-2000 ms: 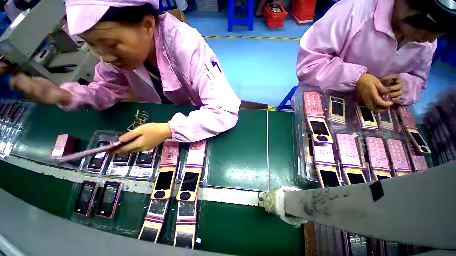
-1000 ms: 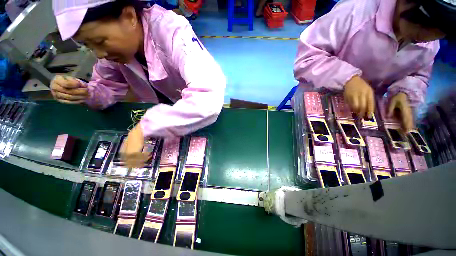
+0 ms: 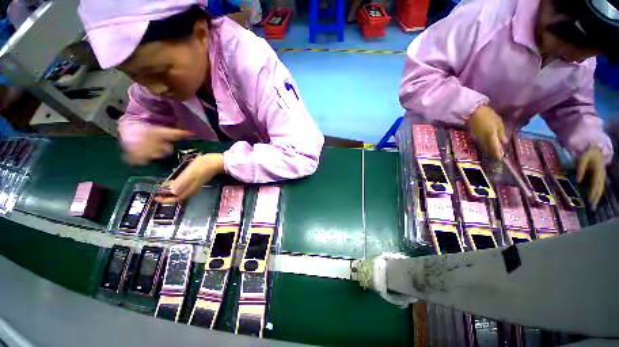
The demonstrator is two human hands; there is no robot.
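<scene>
Neither of my hands is in the picture. Nearest in front of me, a clear tray (image 3: 193, 254) lies on the green belt (image 3: 315, 223). Two open flip phones (image 3: 224, 237) lie lengthwise at its right. Another open phone (image 3: 174, 278) lies in the near row. Two phones with dark faces (image 3: 117, 268) lie at the near left. In the far row, a dark-faced phone (image 3: 136, 209) lies at the left and another is partly hidden under a worker's hand. The far-row pocket beside it shows no phone.
Two workers in pink coats sit across the belt. The left worker's hand (image 3: 193, 177) holds a phone; the right worker's hand (image 3: 490, 130) holds one over stacked trays (image 3: 408, 203) of open phones. A grey bar (image 3: 475, 274) crosses the lower right. A pink block (image 3: 84, 199) stands far left.
The left worker's hand has lifted a phone from the tray's far row. The right worker's hands have moved apart, one with a phone. An open phone appeared in the near row after the first frame.
</scene>
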